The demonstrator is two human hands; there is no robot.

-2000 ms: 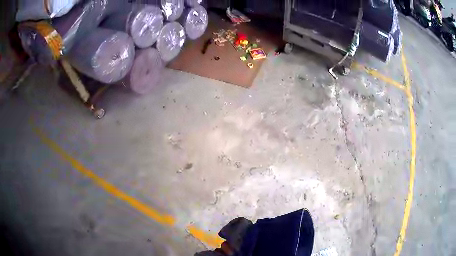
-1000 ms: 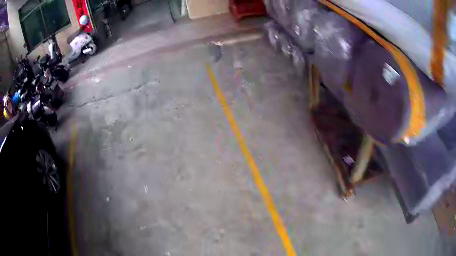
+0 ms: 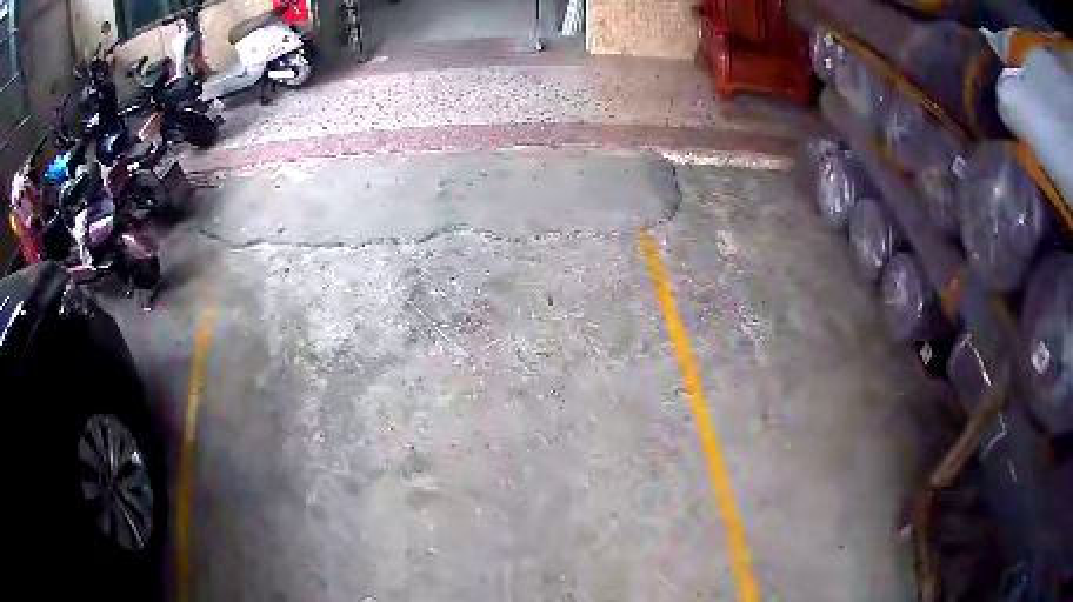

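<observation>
Neither of my hands is in view, and no garment shows. Nearest in front of me is the grey concrete floor (image 3: 471, 412). A long yellow line (image 3: 697, 400) runs along it right of the middle, and a shorter yellow line (image 3: 194, 435) runs along the left side beside a black car. Plastic-wrapped fabric rolls (image 3: 1000, 218) are stacked along the right side.
The black car (image 3: 59, 435) stands at the left edge. Scooters (image 3: 118, 176) are parked behind it, with a white scooter (image 3: 265, 53) farther back. A speckled entrance strip (image 3: 471, 100) crosses the back. A red-brown wooden chair (image 3: 759, 53) stands at the back right.
The view has turned away from the floor mat and trolley towards the entrance. The dark blue garment and the hand seen two seconds ago are out of view. The entrance is nearer than one second ago.
</observation>
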